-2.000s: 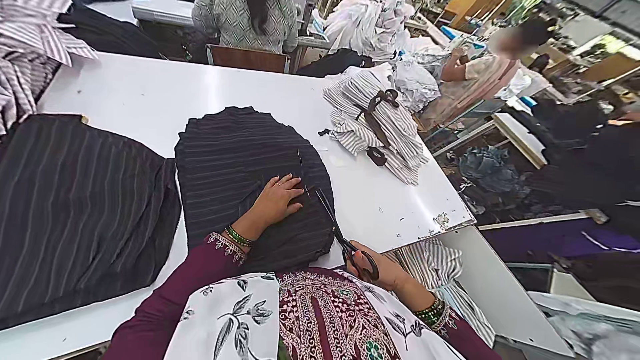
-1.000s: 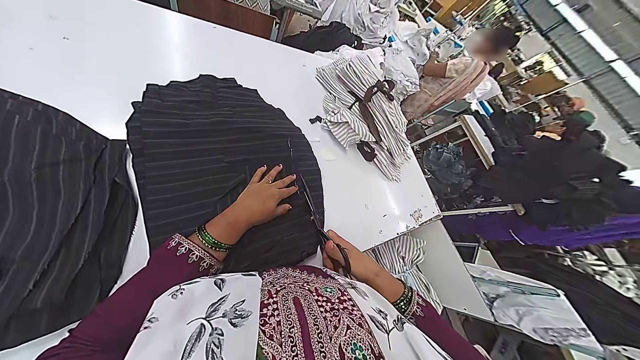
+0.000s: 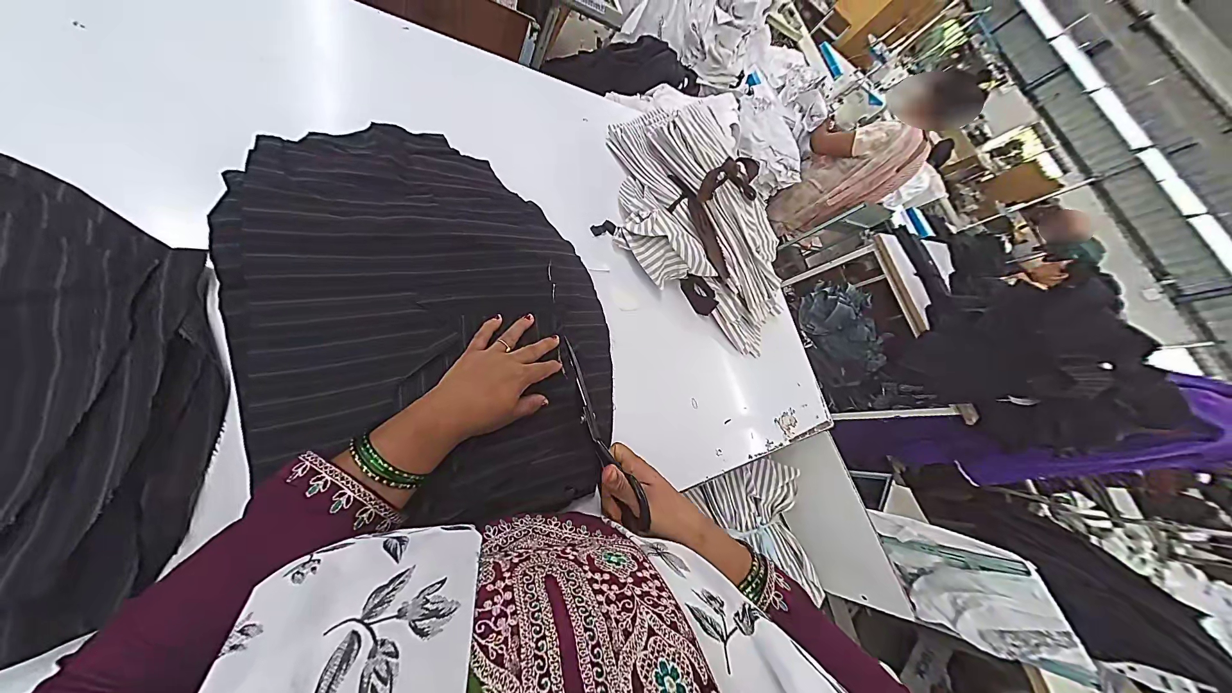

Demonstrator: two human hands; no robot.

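A stack of dark striped fabric pieces with a curved right edge lies on the white table. My left hand rests flat on it, fingers spread, holding nothing. At the lower right edge of the stack, my right hand grips the handles of black-handled scissors. Their blades lie along the fabric near its right edge, the tips close to my left fingertips. Whether the blades are cutting cannot be told. A light chalk-like line shows on the fabric above the tips.
More dark striped fabric lies at the left. A tied bundle of white striped cloth sits toward the table's right edge, with white cloth beyond. Striped cloth hangs below that edge. Two people are farther back, near dark cloth piles.
The view has shifted somewhat. My right hand stays on the scissors by the fabric's edge, and my left hand stays spread on the stack. Little else has plainly changed.
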